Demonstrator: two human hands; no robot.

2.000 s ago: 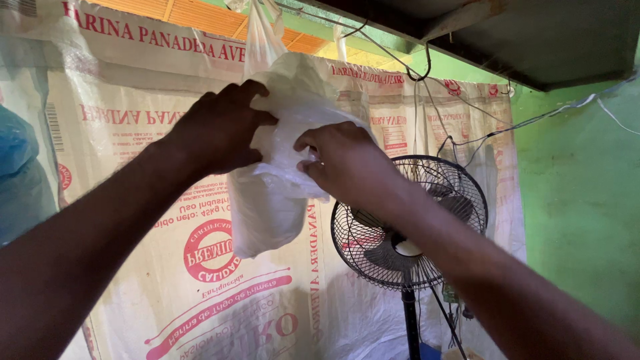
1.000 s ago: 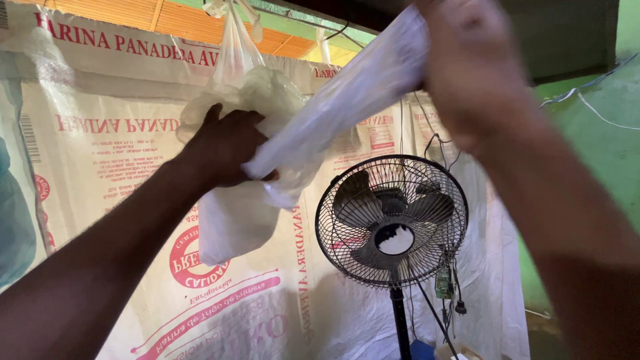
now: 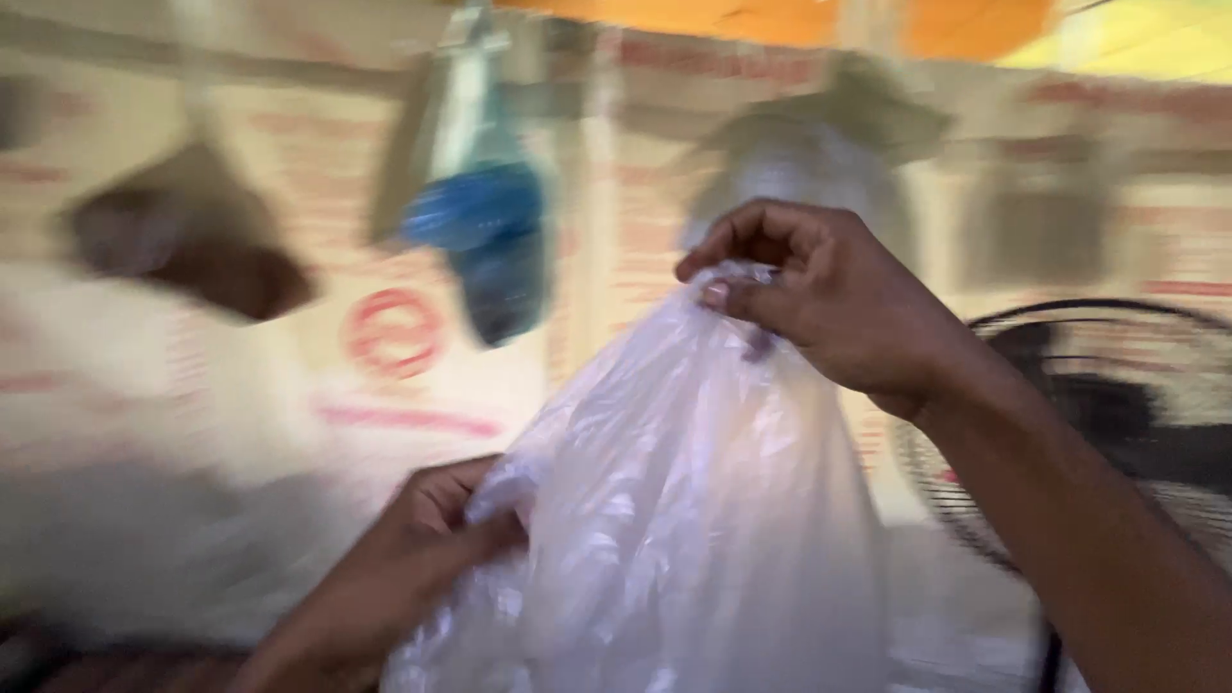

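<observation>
A translucent white plastic bag (image 3: 693, 500) hangs spread out in front of me, its lower end cut off by the frame. My right hand (image 3: 808, 289) pinches its gathered top between thumb and fingers. Lower down, my left hand (image 3: 433, 539) grips the bag's left edge, with part of the fingers hidden by the film. Behind my right hand, a blurred pale plastic bag (image 3: 799, 173) hangs against the wall covering.
Printed flour sacks (image 3: 395, 332) cover the wall. A bag with dark brown contents (image 3: 192, 231) and a bag with blue contents (image 3: 496, 231) hang at left. A black fan (image 3: 1136, 414) stands at right, behind my right forearm.
The white plastic bag was a folded strip between my hands and is now spread out, hanging from my right hand. The view has swung left, bringing more hanging bags into sight.
</observation>
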